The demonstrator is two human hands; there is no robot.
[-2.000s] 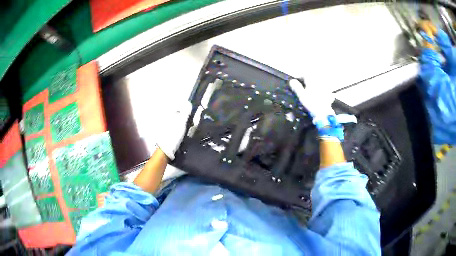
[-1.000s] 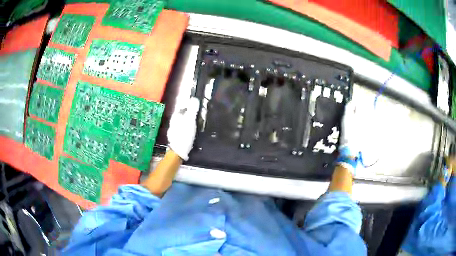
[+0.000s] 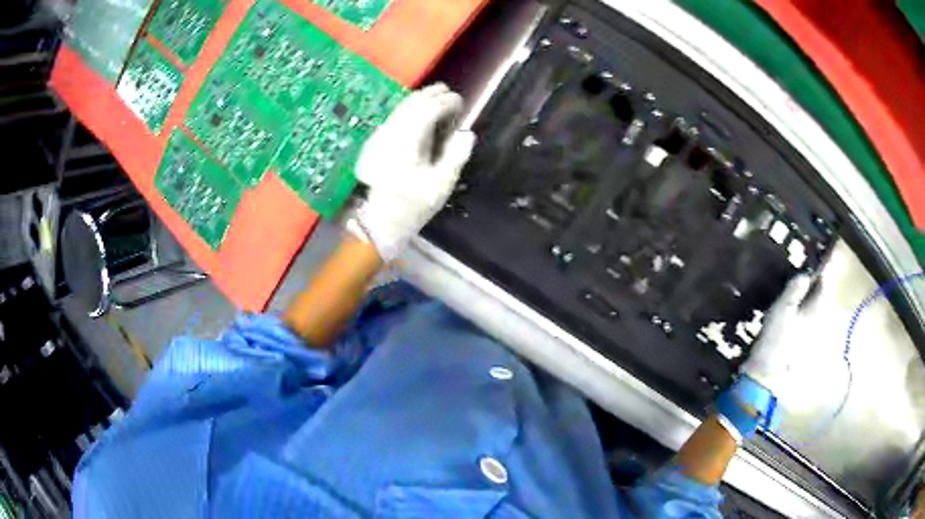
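A black carrier fixture (image 3: pixel 609 203) with board-shaped pockets and small clamps lies between the line rails. My gloved left hand (image 3: pixel 416 167) is off the fixture's left end, over the right edge of a large green joined-board panel (image 3: pixel 304 91). Its thumb and fingers are apart; whether its fingertips touch the panel is unclear. My gloved right hand (image 3: pixel 791 340), with a light-blue wrist strap, is at the fixture's right edge, its fingers on that edge. Smaller green boards (image 3: pixel 198 188) lie beside the panel on a red mat (image 3: pixel 269 238).
A silver rail (image 3: pixel 527 324) runs along the near side, and another (image 3: pixel 751 91) along the far side. Green and red sheets (image 3: pixel 862 91) lie beyond. A thin blue coiled cord (image 3: pixel 850 340) hangs at the right. Black racks and metal parts stand at the lower left.
The fixture came from over the black bin at the right to between the rails. My left hand has left its left edge and moved towards the panel. The view has turned.
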